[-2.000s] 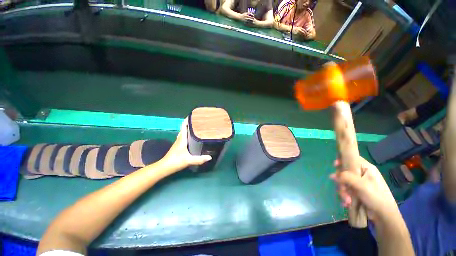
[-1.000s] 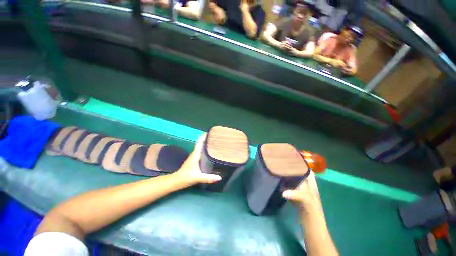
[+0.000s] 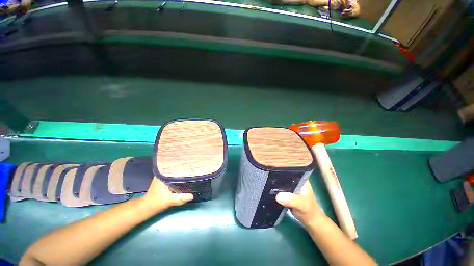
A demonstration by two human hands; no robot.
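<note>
My left hand (image 3: 165, 194) holds a speaker (image 3: 191, 148) with a wood-grain top, its fingers hidden behind the cabinet. My right hand (image 3: 301, 203) holds a second speaker (image 3: 266, 195) at its lower right side, thumb on the dark front strip. This one also has a wood-grain top and grey sides. The two speakers stand side by side, a narrow gap between them, tops tilted to my view. The mallet (image 3: 332, 189) lies on the bench right of the second speaker, orange head at the far edge strip, touching neither hand.
A row of overlapping top panels (image 3: 78, 182) lies at the left, beside a blue cloth (image 3: 5, 189). The green bench (image 3: 395, 182) has a light green edge strip, with a sunken shelf beyond. Other speakers (image 3: 455, 161) are at the right. Another person's arms show at the top.
My right hand has let go of the mallet, which now lies on the bench, and has taken the right speaker. Both speakers now appear larger and nearer to my view.
</note>
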